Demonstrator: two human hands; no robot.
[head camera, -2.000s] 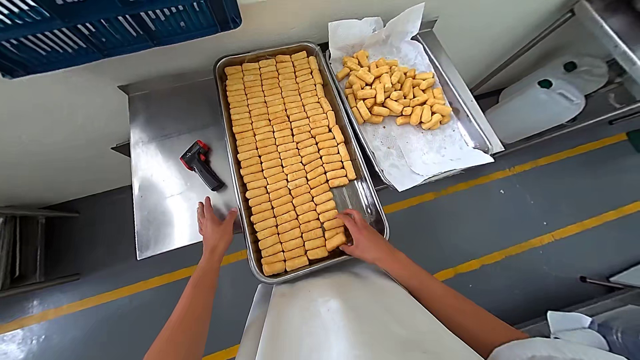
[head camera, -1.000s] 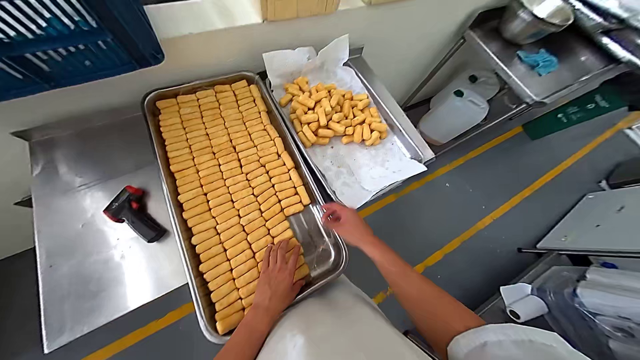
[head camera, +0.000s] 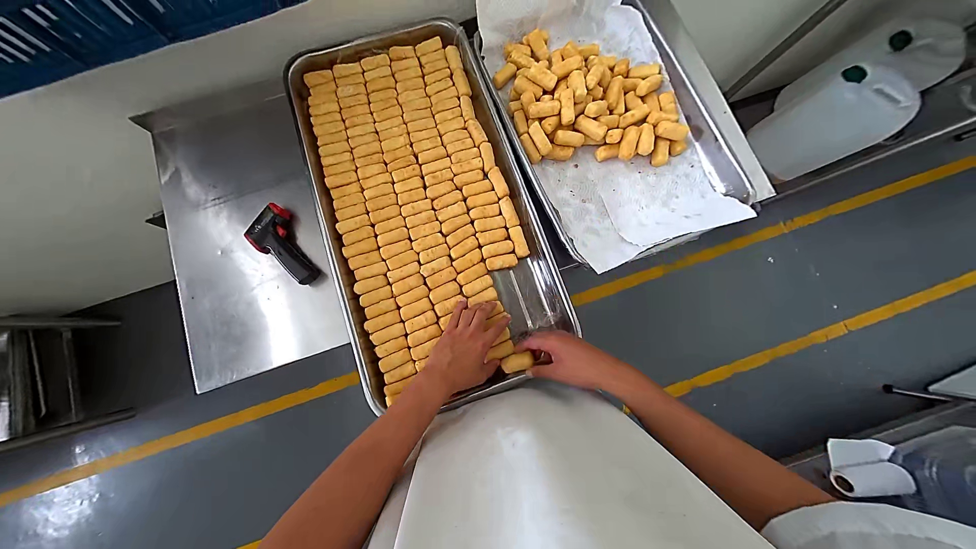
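A deep metal tray (head camera: 311, 152) holds long rows of golden fried sticks (head camera: 415, 206), packed side by side. At its near end my left hand (head camera: 465, 347) lies over the sticks with its fingers spread, touching them. My right hand (head camera: 564, 358), in the near right corner of that tray, has its fingertips on the end of a single stick (head camera: 518, 362). Bare metal shows in the tray just beyond my right hand. To the right, a second tray (head camera: 705, 145) lined with white paper (head camera: 648, 206) bears a loose heap of the same sticks (head camera: 587, 99).
Left of the full tray, a black and red infrared thermometer (head camera: 282, 242) lies on a steel table (head camera: 229, 320). A blue plastic crate (head camera: 91, 38) is at the upper left. White plastic jugs (head camera: 839, 118) stand at the right, and a paper roll (head camera: 871, 469) lies at the lower right.
My right hand has moved from the tray's right edge to its near corner and now touches a stick there. My left hand, beside the tray two seconds ago, is over the sticks.
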